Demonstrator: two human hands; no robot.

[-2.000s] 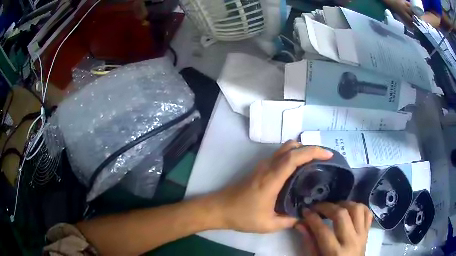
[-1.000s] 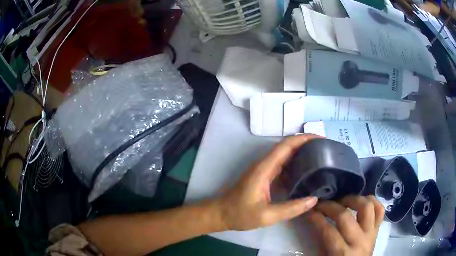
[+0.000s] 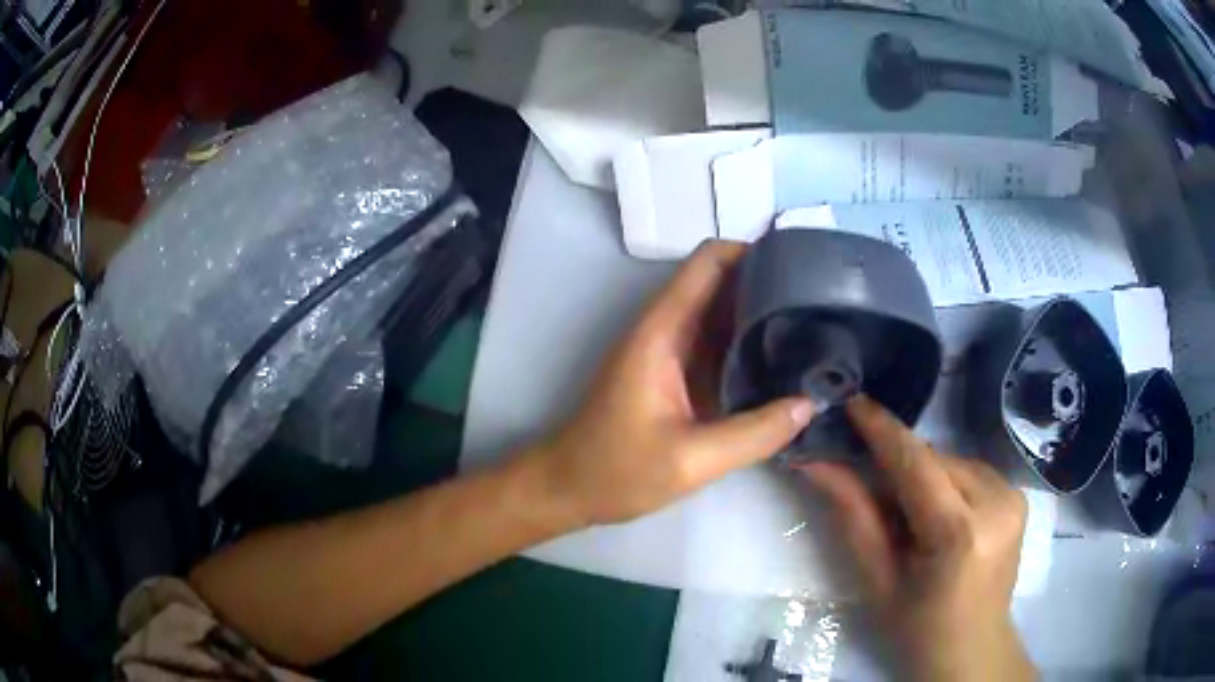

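Observation:
A dark grey base housing (image 3: 853, 273) is held tilted, its open side facing me and the central post showing. My left hand (image 3: 653, 400) grips it from the left, thumb reaching inside by the post. My right hand (image 3: 933, 520) is at its lower rim, with fingertips inside below the post. Whether a small part is between the fingertips cannot be seen. Two similar housings, one nearer (image 3: 1063, 396) and one farther right (image 3: 1149, 453), stand to the right with open sides showing.
A bubble-wrap bag (image 3: 287, 253) with a black strip lies at left. Flattened cartons (image 3: 919, 80) lie behind the work. A white sheet (image 3: 546, 346) covers part of the green mat (image 3: 533, 620). A small dark piece (image 3: 762, 662) lies at the bottom edge. White cables (image 3: 80, 200) hang far left.
The view has tilted down, so the bench appears higher and the fan has nearly left the frame. The held housing has tipped. My right fingertips have moved in beside the post.

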